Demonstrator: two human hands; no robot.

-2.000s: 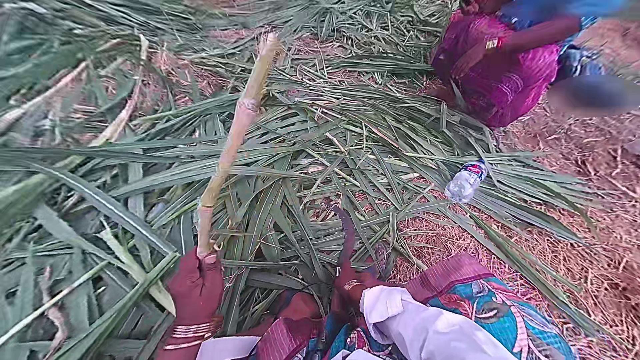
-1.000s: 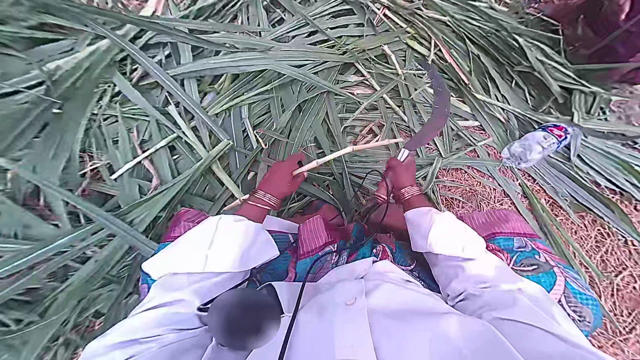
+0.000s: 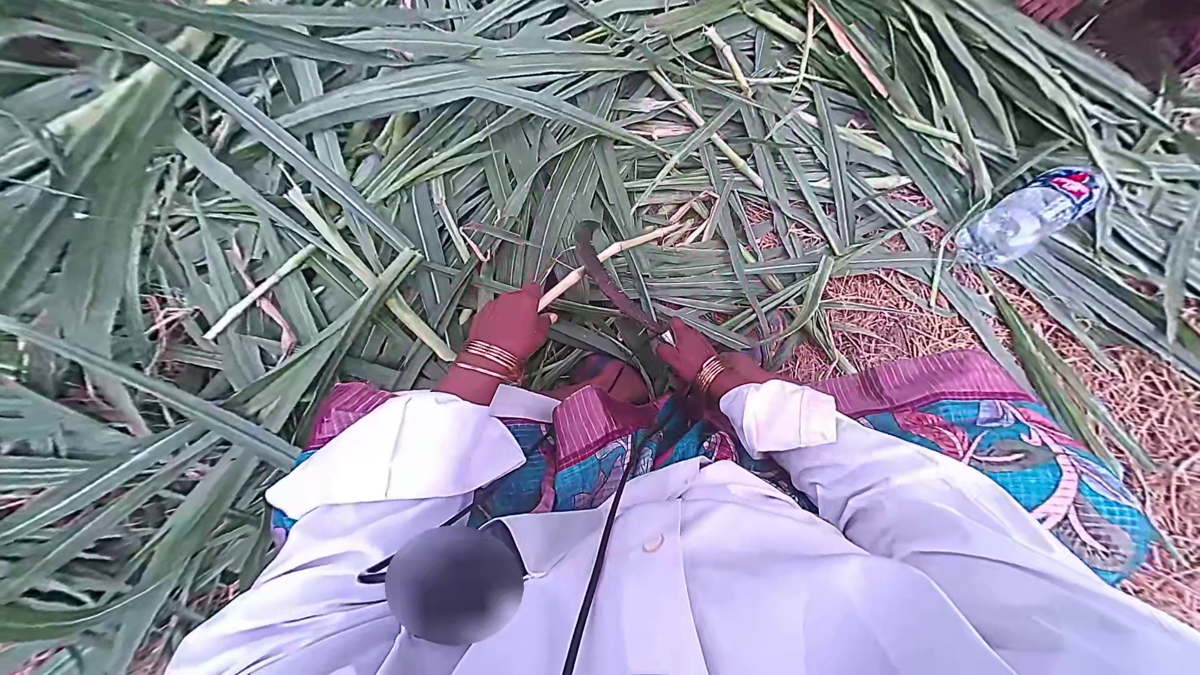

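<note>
My left hand (image 3: 511,328), with bangles at the wrist, grips the lower end of a pale, peeled-looking plant stalk (image 3: 614,251), which slants up and to the right over the leaves. In my right hand (image 3: 689,352) is the handle of a sickle. Its dark curved blade (image 3: 609,286) reaches up and left and crosses the stalk just beyond my left hand; whether it touches the stalk I cannot tell. Long green cut leaves (image 3: 553,202) lie under and around both hands. Part of a bare foot (image 3: 609,375) shows between my hands.
A clear plastic bottle (image 3: 1027,220) with a red and blue label lies on the leaves at the right. Dry straw (image 3: 1162,403) covers ground at the right. My patterned cloth (image 3: 994,441) spreads over my lap. Part of another person's hand (image 3: 1048,7) shows at the top right.
Two seconds ago the stalk stood raised in my left hand; now it is low before my lap. The sickle blade has swung from right of the stalk to across it. The view has tilted down.
</note>
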